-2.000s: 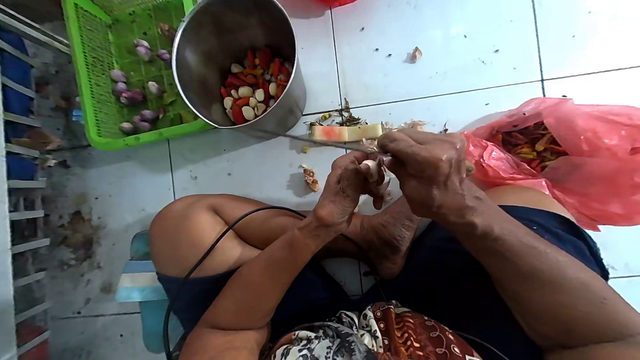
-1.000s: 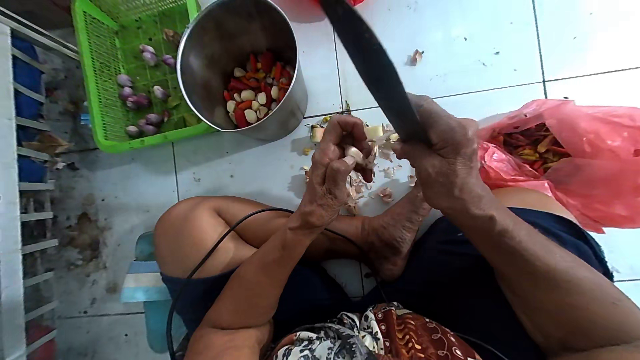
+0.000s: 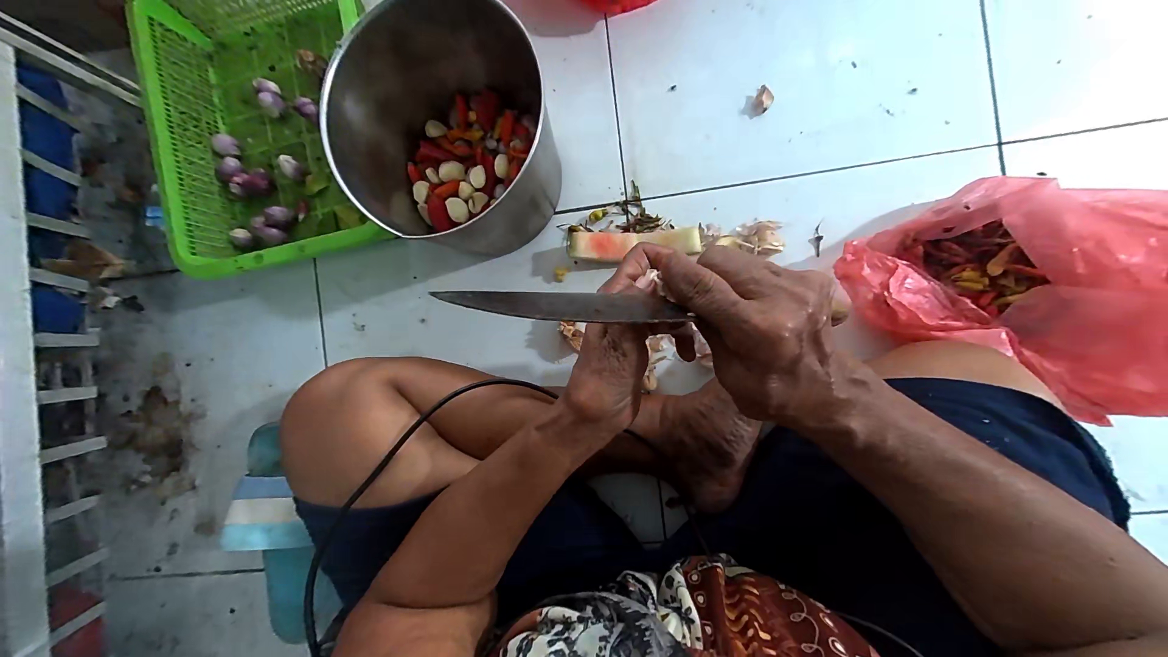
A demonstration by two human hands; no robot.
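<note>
My right hand (image 3: 776, 319) is closed around the handle of a knife (image 3: 557, 306), its long dark blade pointing left across my left hand (image 3: 620, 338). Between the fingers of my left hand is a small pale garlic clove (image 3: 649, 281), partly hidden by both hands. The hands meet above the floor, over scattered garlic skins (image 3: 652, 351). Beyond them lies a piece of melon rind (image 3: 630, 243). Up and to the left, a tilted steel pot (image 3: 547, 173) holds peeled garlic cloves (image 3: 452, 171) and red chilies (image 3: 441, 214).
A green plastic basket (image 3: 169, 182) with several shallots (image 3: 251, 182) stands left of the pot. At right lies a pink plastic bag (image 3: 1086, 274) of chilies (image 3: 985, 269). A black cable (image 3: 365, 474) crosses my leg. A white rack (image 3: 27, 365) stands at far left.
The knife blade has swung down from pointing up and away to pointing left, over my left hand. My two hands have come together.
</note>
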